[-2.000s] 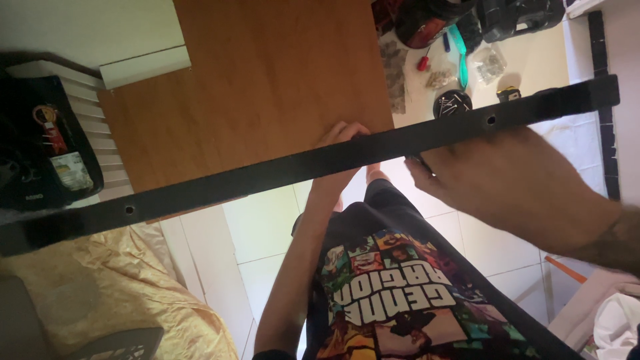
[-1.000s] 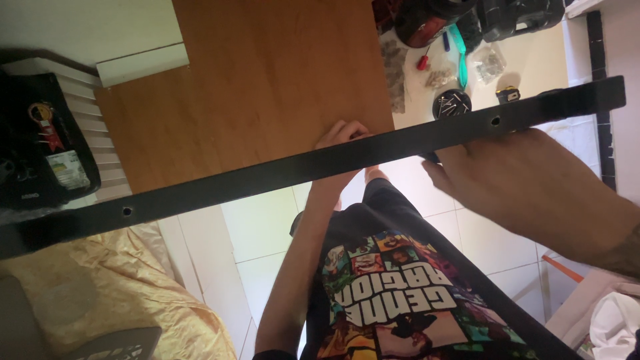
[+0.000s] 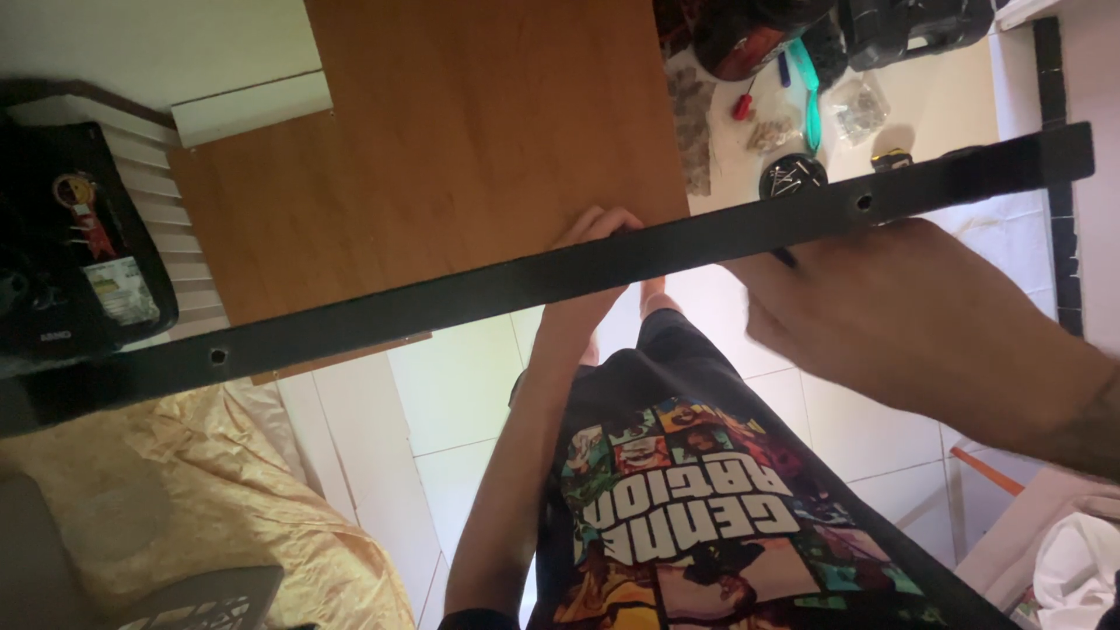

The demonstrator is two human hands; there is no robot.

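Observation:
A long dark bar with small round holes crosses the whole view, in front of both hands. Beyond it, my left hand rests at the lower edge of a brown wooden panel, its fingers bent over that edge; the bar hides part of the hand. My right hand is just below the bar's right half, with its fingers curled and pointing left. A small dark thing shows at its fingers, too little to name. Whether this hand touches the bar or panel cannot be told.
At the upper right lie a round dish of screws, a red-handled screwdriver, a teal strip-like thing, a plastic bag and a black case. A black appliance stands left, above yellowish cloth.
My right hand has moved a little, its fingers shifting left towards the panel's edge. My left hand has stayed at the panel's edge.

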